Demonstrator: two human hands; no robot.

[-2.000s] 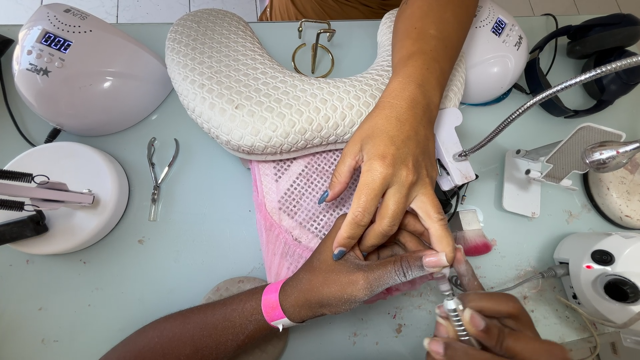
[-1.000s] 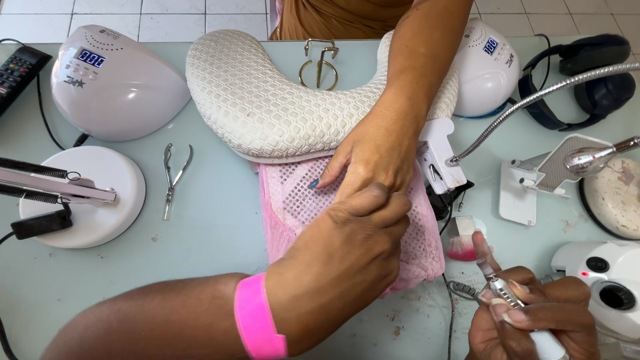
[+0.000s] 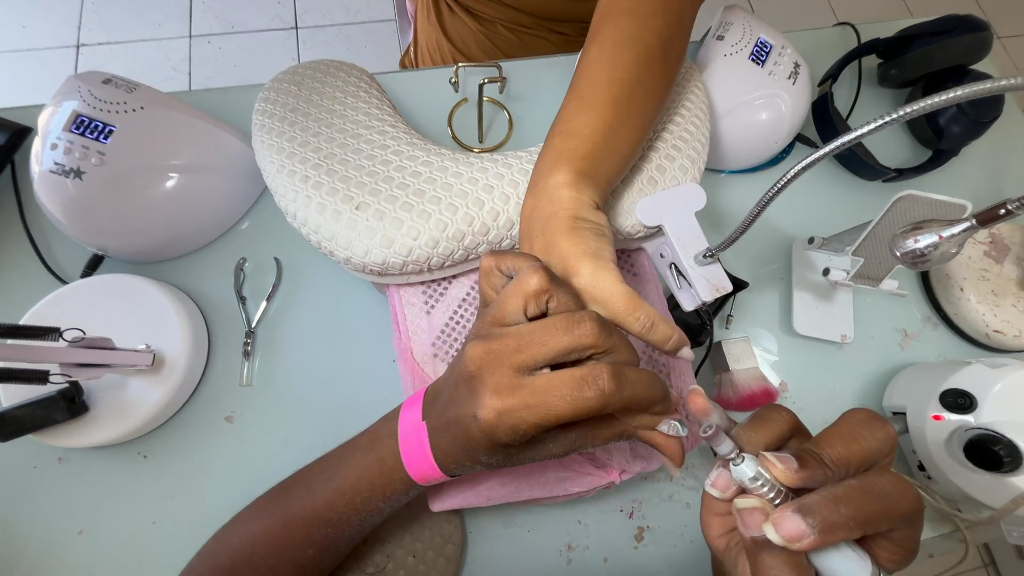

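Observation:
My left hand (image 3: 552,376), with a pink wristband (image 3: 422,438), is closed around the fingers of another person's hand (image 3: 572,232), whose thumb points down to the right. That person's forearm rests over a white textured cushion (image 3: 384,184). At the lower right, my right hand (image 3: 816,488) grips an electric nail drill handpiece (image 3: 760,478); its sanding tip is close to my left fingertips and the other person's thumb. Whether the tip touches anything cannot be told. Beneath the hands lies a pink cloth (image 3: 456,312). A pink-bristled dust brush (image 3: 744,384) lies just beyond the drill tip.
Nail lamps stand at left (image 3: 144,176) and upper right (image 3: 752,96). Cuticle nippers (image 3: 250,320) lie left of the cushion. A flexible metal arm (image 3: 832,144), headphones (image 3: 856,144), a white stand (image 3: 824,296) and a white drill control unit (image 3: 960,432) occupy the right side.
My left hand has turned from palm-up support to a closed hold over the other person's fingers. The drill moved away to the right, then came back near the hands.

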